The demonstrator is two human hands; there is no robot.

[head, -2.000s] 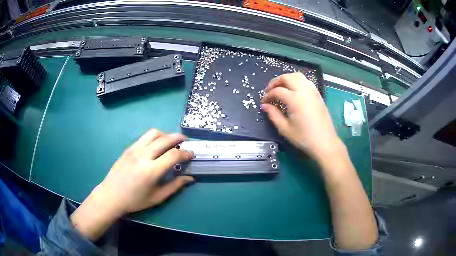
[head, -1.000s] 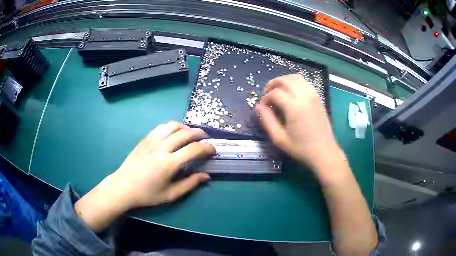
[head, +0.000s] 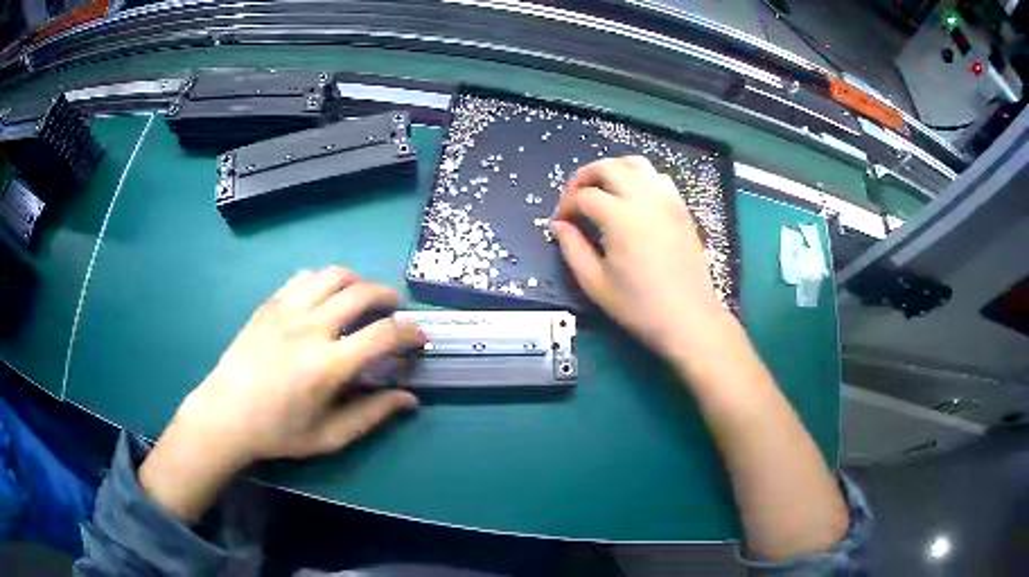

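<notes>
A black housing [head: 485,352] lies flat on the green mat in front of the tray, with small dots along its top and ringed holes at its right end. My left hand [head: 299,366] lies over its left end and grips it between fingers and thumb, hiding that end. The black parts tray [head: 497,295] holds loose small metal parts [head: 451,254], densest at its left front and right side. My right hand [head: 632,242] is over the tray, fingertips pinched together at a few small metal parts; whether one is held cannot be told.
Another black housing [head: 316,166] lies angled behind at left, beside stacked housings [head: 251,104]. More dark stacks [head: 68,147] stand far left. Conveyor rails [head: 497,45] run behind, carrying an orange-red piece [head: 867,101]. A pale plastic item [head: 803,265] lies right of the tray. Blue cloth shows at lower left.
The housing and my left hand have shifted left from one second ago. My right hand has moved slightly left over the tray. The orange-red piece has travelled right along the conveyor.
</notes>
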